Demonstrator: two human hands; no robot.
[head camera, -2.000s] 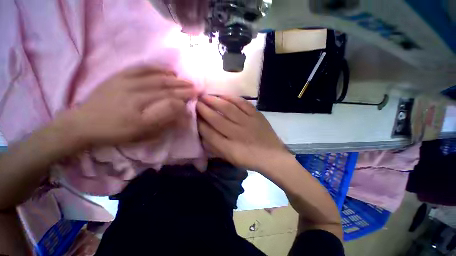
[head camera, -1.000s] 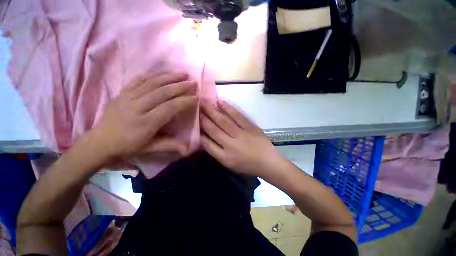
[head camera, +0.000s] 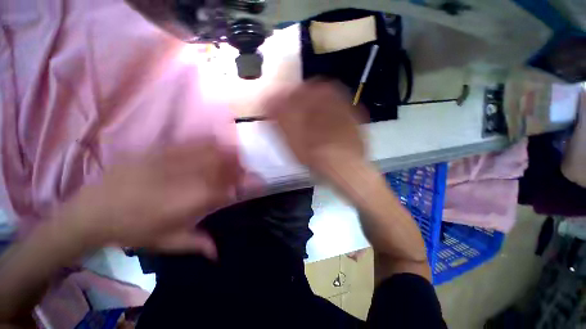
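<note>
Pink cloth lies draped over the left of the table, up to the glare under the sewing machine's head. My left hand is blurred and lies over the cloth's lower part near the table edge, its thumb apart; whether it grips cloth cannot be told. My right hand is blurred and off the cloth, over the table just left of and partly over the black pad. Its fingers are too blurred to tell whether they hold anything. The needle area is washed out by lamp glare.
A white and yellow pen and a beige piece lie on the black pad. Blue crates stand below the table at the right, with pink pieces beside and over them. Part of a person shows at the right edge.
My right hand has left the cloth and moved up and right toward the pad. My left hand has moved lower. The seam edge is no longer held between both hands. The camera view has shifted.
</note>
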